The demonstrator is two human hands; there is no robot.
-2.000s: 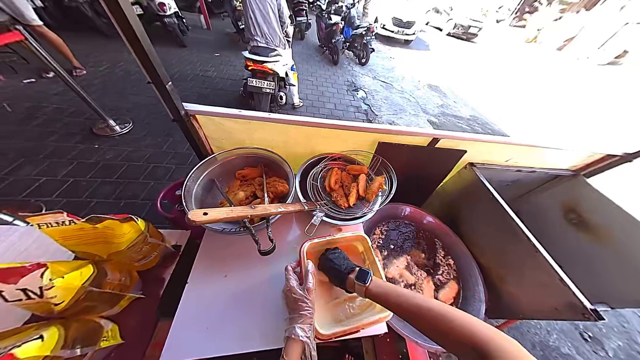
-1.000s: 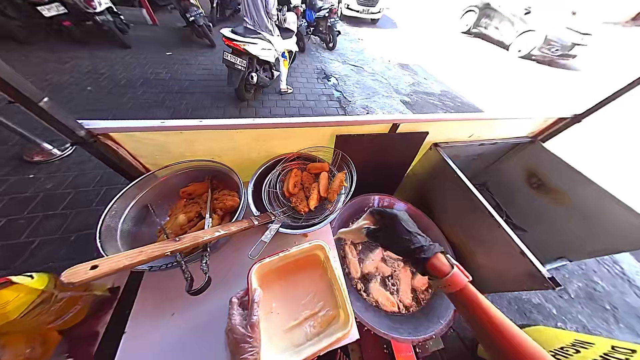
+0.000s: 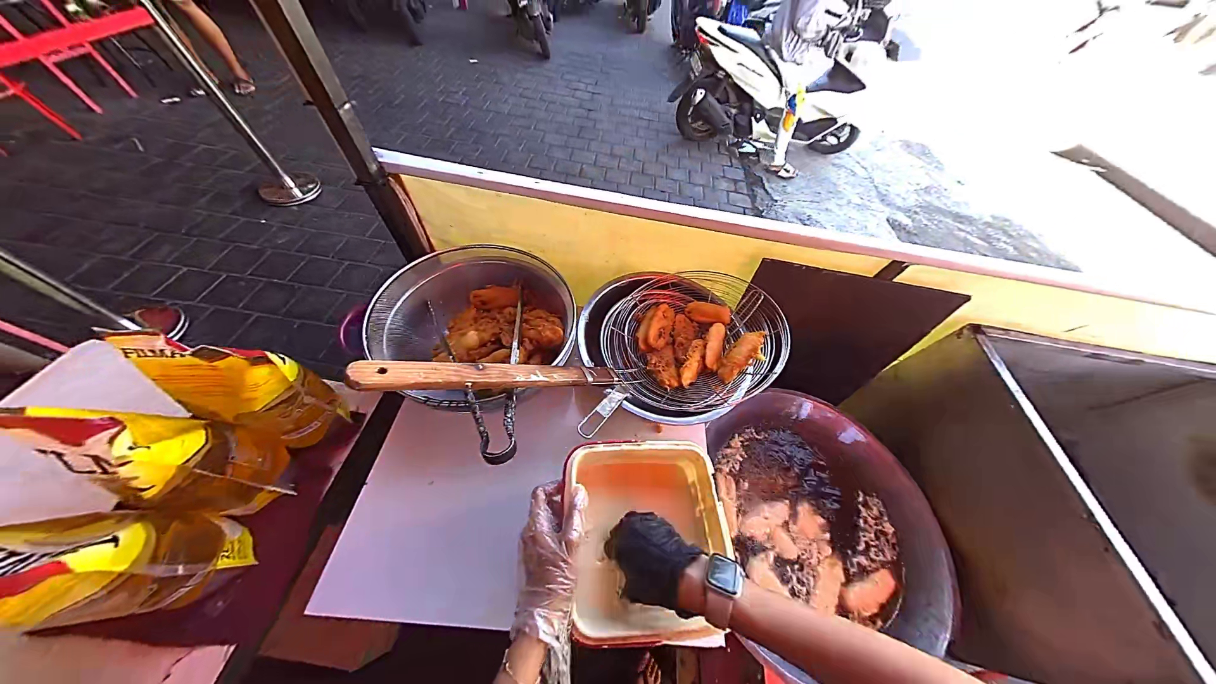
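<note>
My left hand [image 3: 549,560], in a clear plastic glove, grips the left rim of a rectangular plastic tub [image 3: 655,456] with pale batter inside. Inside the tub, my right hand [image 3: 651,560], black-gloved with a watch at the wrist, reaches down; its fingertips are partly hidden, so what it holds cannot be told. Right of the tub, pieces of food [image 3: 807,532] fry in bubbling oil in a large wok [image 3: 926,513]. Fried pieces [image 3: 698,342] lie in a wire skimmer [image 3: 769,366] over a metal bowl. Its wooden handle [image 3: 484,374] crosses a mesh strainer [image 3: 380,313] holding fried food and tongs [image 3: 499,451].
Yellow oil pouches [image 3: 209,456] stand at the left. A metal box [image 3: 912,418] is right of the wok, and a dark panel [image 3: 845,313] leans behind it. A low yellow wall [image 3: 589,237] edges the stall. Beyond are a parked scooter [image 3: 750,85] and people.
My right hand was over the wok one second ago and is now back in the tub. My left hand stays at the tub's left side. The view has swung left.
</note>
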